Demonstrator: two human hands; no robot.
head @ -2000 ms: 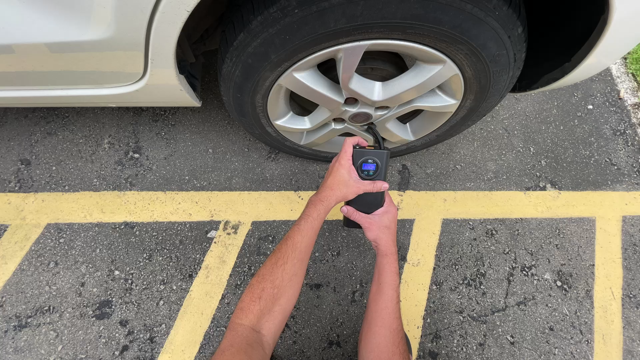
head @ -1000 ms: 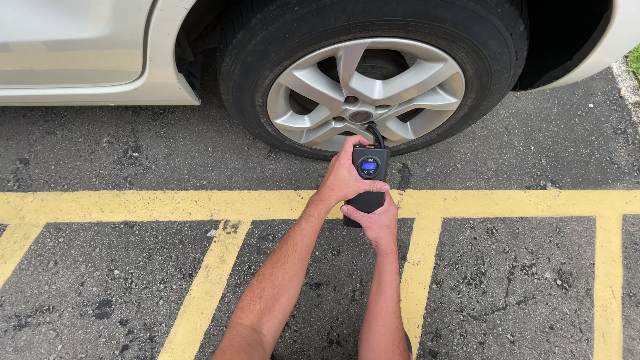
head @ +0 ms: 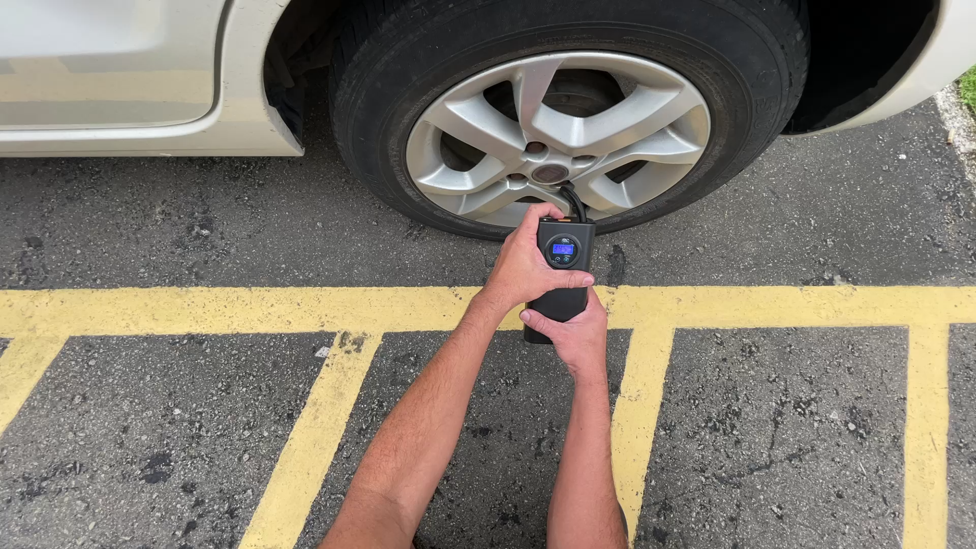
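Note:
A black portable tire inflator (head: 560, 305) with a lit blue display is held between my two hands, in front of the car wheel. My left hand (head: 526, 259) grips its upper left side, thumb across the front below the display, fingers over the top edge. Lower down, my right hand (head: 576, 332) wraps the right side, its thumb on the front near the bottom. A short black hose (head: 575, 204) runs from the inflator's top up to the lower part of the alloy wheel rim (head: 488, 126); its end at the valve cannot be made out clearly.
The black tire (head: 374, 114) stands on dark asphalt (head: 114, 221) beneath the white car body (head: 252, 114). Yellow painted lines (head: 191, 309) cross the ground under my arms. At the upper right are a pale curb edge (head: 957, 122) and some grass (head: 968, 88).

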